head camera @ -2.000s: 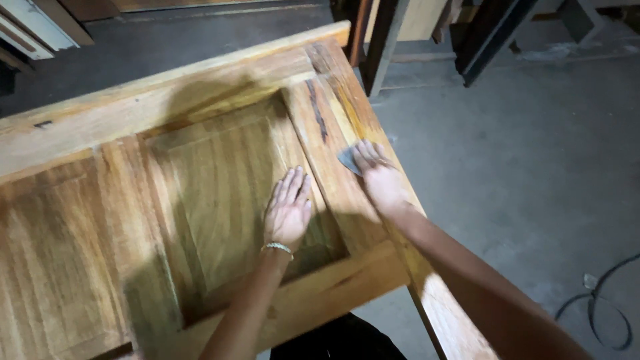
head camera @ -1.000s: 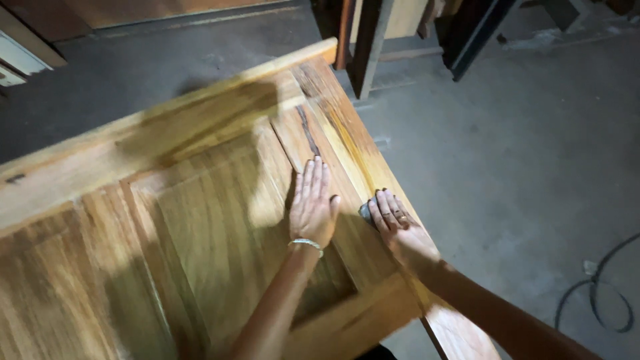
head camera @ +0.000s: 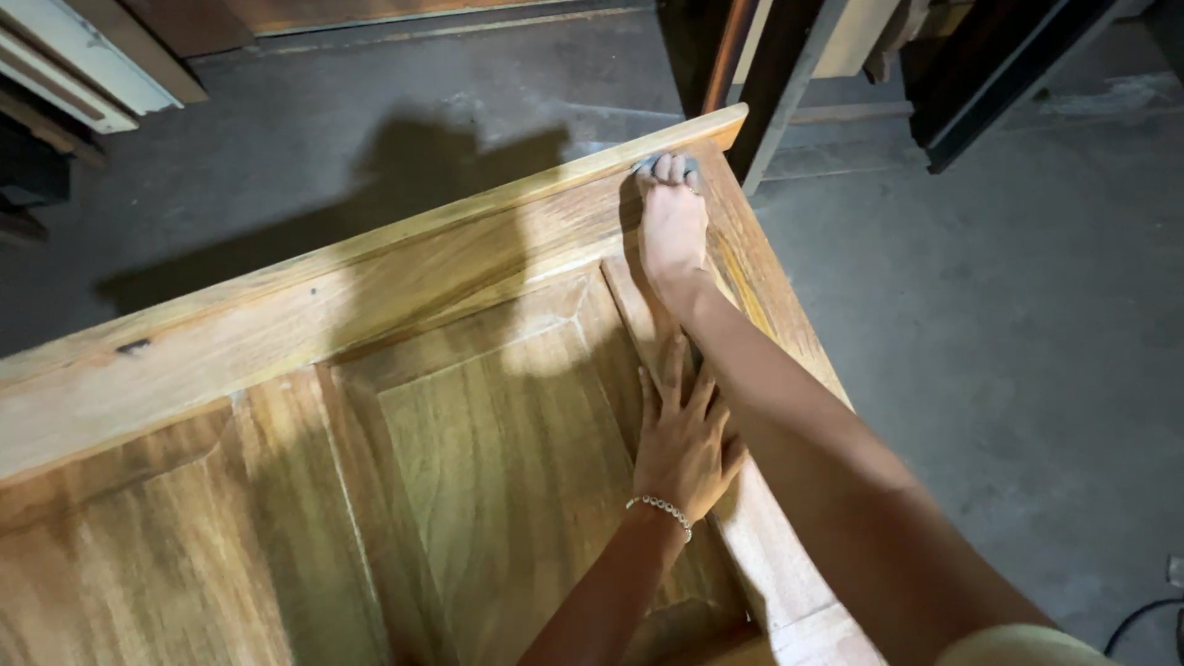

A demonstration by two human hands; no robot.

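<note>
A panelled wooden piece with raised panels (head camera: 509, 444) and a frame of lighter boards fills the lower left and middle of the view. My right hand (head camera: 673, 217) is at its far corner, fingers bent over a grey sanding pad or folded abrasive sheet (head camera: 691, 168) pressed on the wood by the raised edge board (head camera: 416, 236). Nearer to me, my left hand (head camera: 684, 444) lies flat with fingers spread on the frame strip beside the panel, holding nothing. A beaded bracelet (head camera: 661, 504) is on the left wrist. My right forearm covers part of the frame.
Grey concrete floor (head camera: 953, 370) surrounds the piece. Dark upright boards or frames (head camera: 795, 83) stand just beyond the far corner. Pale boards (head camera: 88, 55) lean at the upper left. A black cable (head camera: 1138, 615) lies at the lower right. Shadows fall across the wood.
My right hand has moved away from me along the frame to the far corner, with the grey pad. My left hand has stayed flat on the wood, now beside the right forearm.
</note>
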